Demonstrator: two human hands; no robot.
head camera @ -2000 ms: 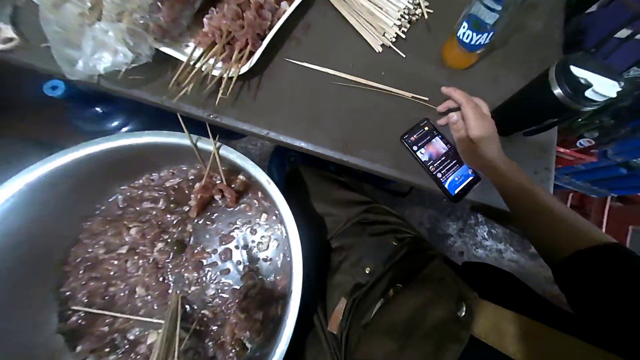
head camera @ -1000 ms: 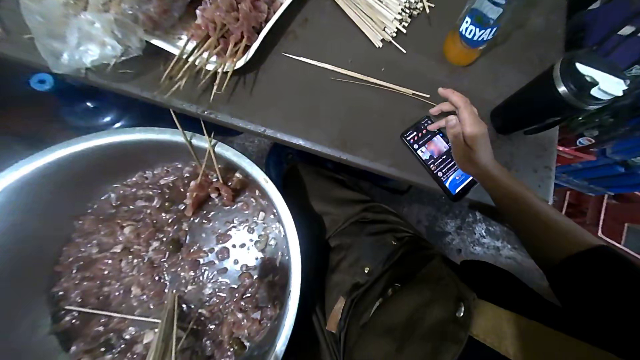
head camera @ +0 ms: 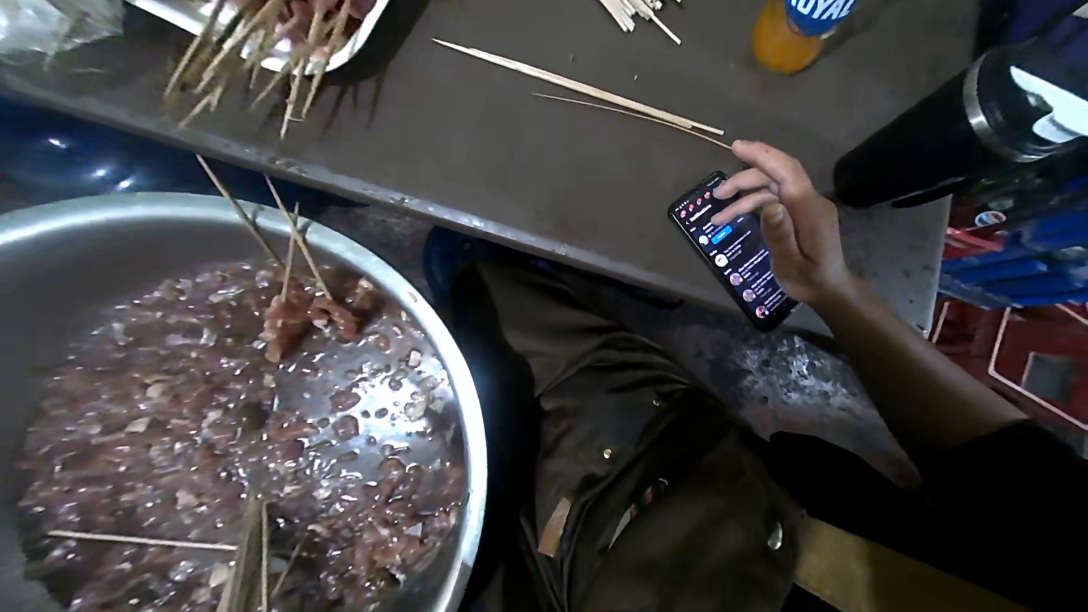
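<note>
My right hand (head camera: 795, 225) is over a lit smartphone (head camera: 744, 263) on the table's near edge, its fingers apart and held above the screen, gripping nothing. By its fingertips lie thin bamboo skewers (head camera: 586, 89) on the table. My left hand is not in view. At the left stands a large metal basin (head camera: 472, 425) of raw marinated meat pieces (head camera: 170, 408). Threaded skewered meat (head camera: 289, 327) rests inside near its far rim, sticks pointing up. More sticks (head camera: 246, 561) lie in the meat at the bottom.
A white tray (head camera: 353, 47) of skewered meat and a clear plastic bag (head camera: 55, 25) are at the back left. Loose skewers (head camera: 629, 10), a bottle of orange drink (head camera: 786, 38) and a black tumbler (head camera: 926, 127) stand or lie farther right. Red and blue crates (head camera: 1020, 272) are beyond the table.
The phone's screen shows a different page, a list instead of a picture. My right hand has moved slightly lower over the phone, its fingers now across the screen's upper part.
</note>
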